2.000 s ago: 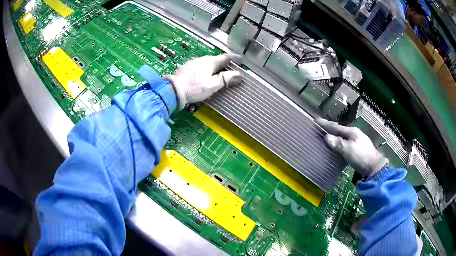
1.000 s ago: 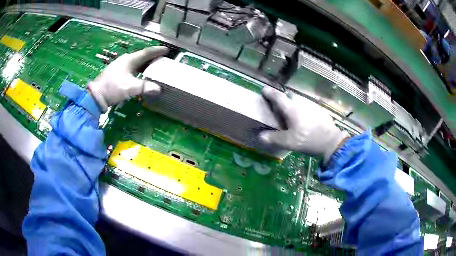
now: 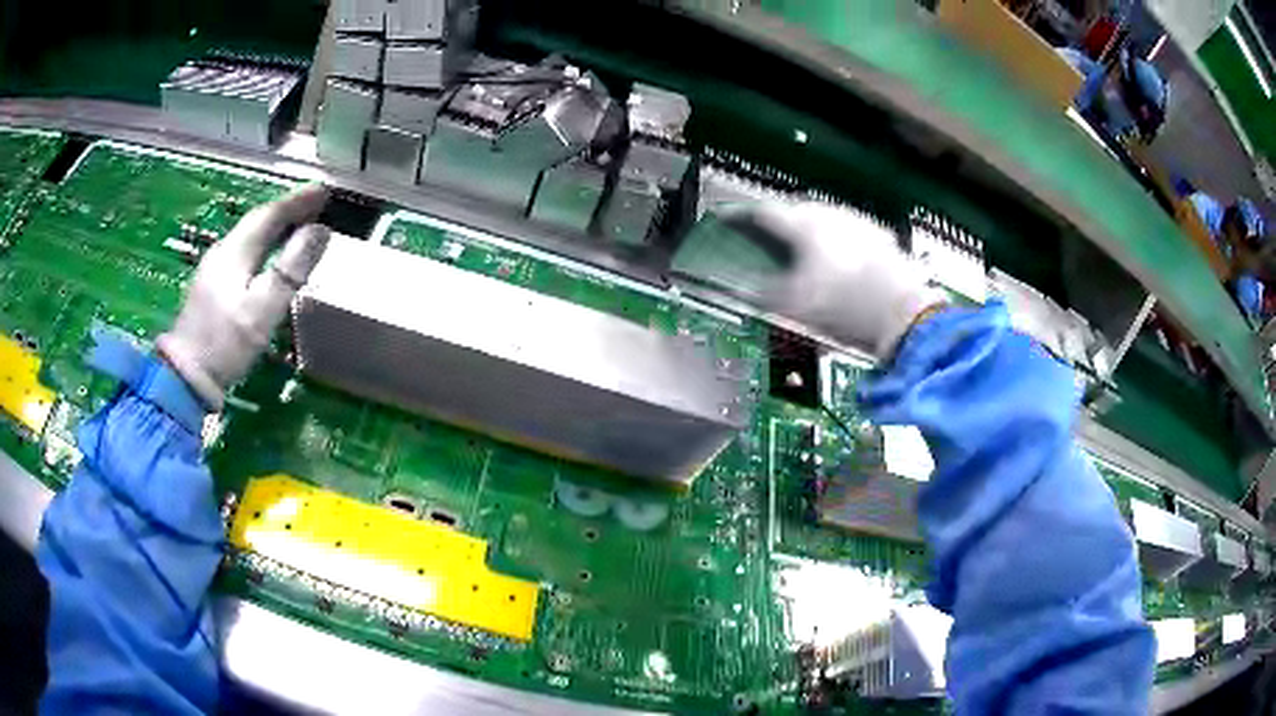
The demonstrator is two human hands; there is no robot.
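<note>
The large heat sink [image 3: 511, 357] sits at the rear part of the green circuit board [image 3: 672, 560], its long side roughly along the board. My left hand [image 3: 245, 294], in a white glove, is at the heat sink's left end with thumb and fingers apart; whether it touches the end is hard to tell. My right hand [image 3: 833, 273], gloved and blurred, is off the heat sink, above the rail and near the shelved heat sinks; its fingertips are blurred. A yellow masking piece [image 3: 378, 553] lies on the board's front part.
Behind the rail [image 3: 462, 203] stand small heat sink assemblies [image 3: 574, 189] with dark wires, and finned heat sinks with upward pins [image 3: 952, 252]. More boards with heat sinks [image 3: 1161, 539] continue to the right. People in blue [image 3: 1119, 91] are at the far upper right.
The large heat sink went from being held tilted to resting on the board over the rear yellow strip. My right hand has let go and moved up towards the shelf. The view has shifted right.
</note>
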